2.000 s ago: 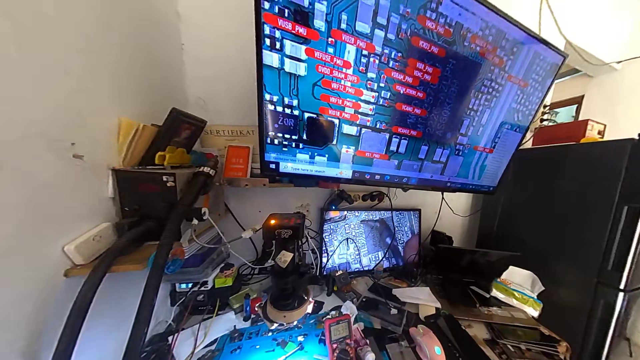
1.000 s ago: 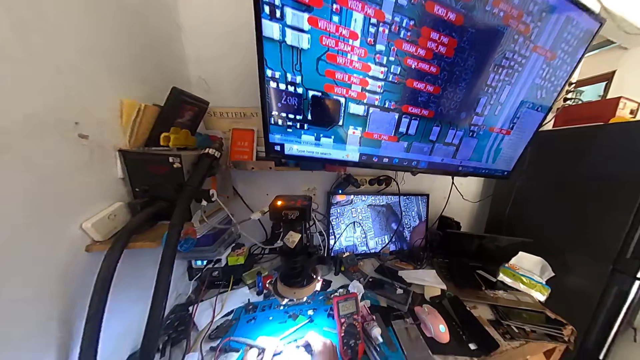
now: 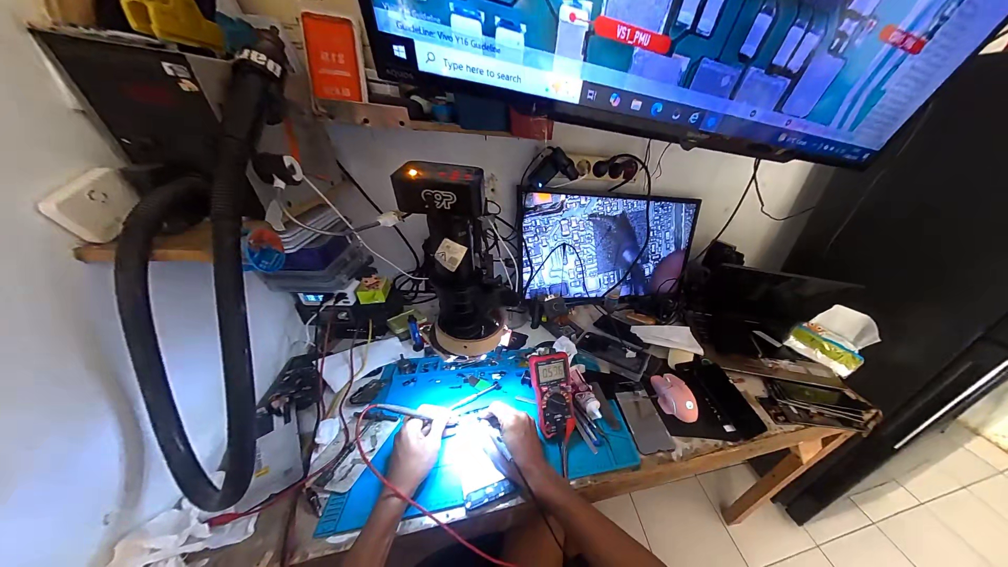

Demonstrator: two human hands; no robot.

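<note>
My left hand (image 3: 417, 449) is closed around a slim probe-like tool with a red lead looping down over my forearm. My right hand (image 3: 516, 437) grips a thin dark tool, probably a probe, with a black lead. Both hands meet over an opened phone (image 3: 488, 494) on a blue silicone work mat (image 3: 366, 488). Glare hides the tool tips and most of the phone. A microscope (image 3: 465, 315) stands just behind the hands. Right of them lies a red digital multimeter (image 3: 553, 394), its display lit. The small monitor (image 3: 610, 244) shows a magnified circuit board.
Tweezers (image 3: 587, 433), a small white bottle (image 3: 589, 403) and a pink mouse (image 3: 675, 398) lie to the right. A black hose (image 3: 232, 315) hangs at left. A large screen (image 3: 709, 71) overhangs the wooden bench (image 3: 709, 461), with loose cables and phone parts around.
The view has tilted down. Both hands and forearms now show over the mat; one second ago only parts of the hands showed at the bottom edge, and before that none.
</note>
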